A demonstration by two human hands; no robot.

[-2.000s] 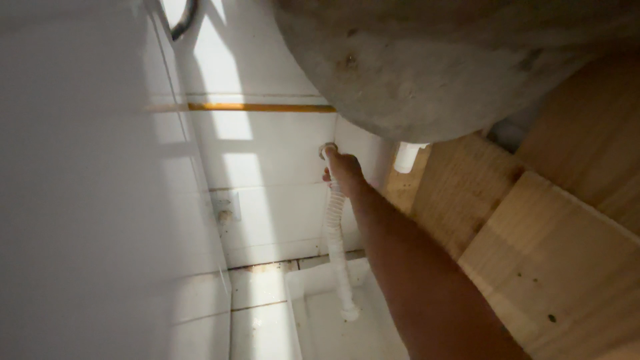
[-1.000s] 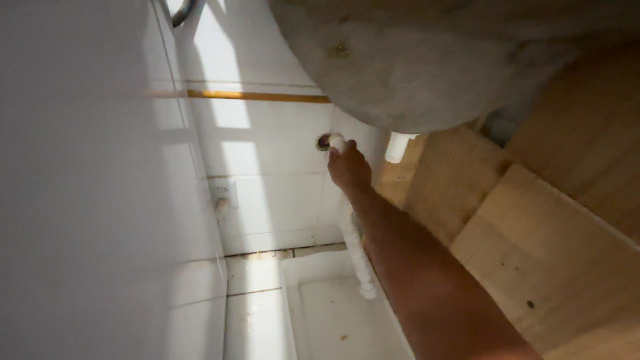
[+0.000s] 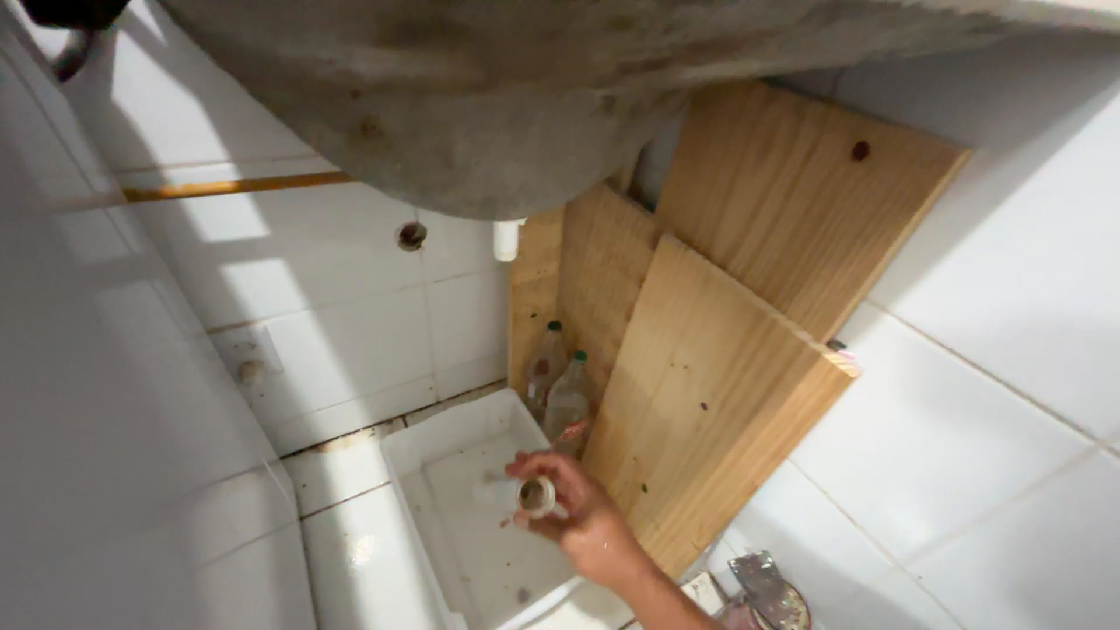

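My right hand (image 3: 582, 516) reaches in from the bottom right, over a white plastic tray (image 3: 407, 507) on the floor. Its fingers are closed around the rim of a round, pale, open-ended fitting (image 3: 535, 496), which looks like the end of the drain hose; the rest of the hose cannot be made out. The inside of the fitting looks brownish. Above the hand, a short white drain outlet (image 3: 506, 240) hangs from the underside of a grey basin (image 3: 455, 131). To its left is an open round hole (image 3: 410, 235) in the tiled wall. My left hand is not in view.
Wooden boards (image 3: 726, 385) lean to the right of the tray. Two clear bottles with green caps, one in front (image 3: 569, 402), stand between tray and boards. A stained metal scraper blade (image 3: 759, 573) lies at the lower right. White panelling (image 3: 131, 394) borders the left.
My right hand has moved from the wall hole down over the tray. The white corrugated hose, at the hole two seconds ago, is away from it now. The view has shifted, showing more boards and the bottles.
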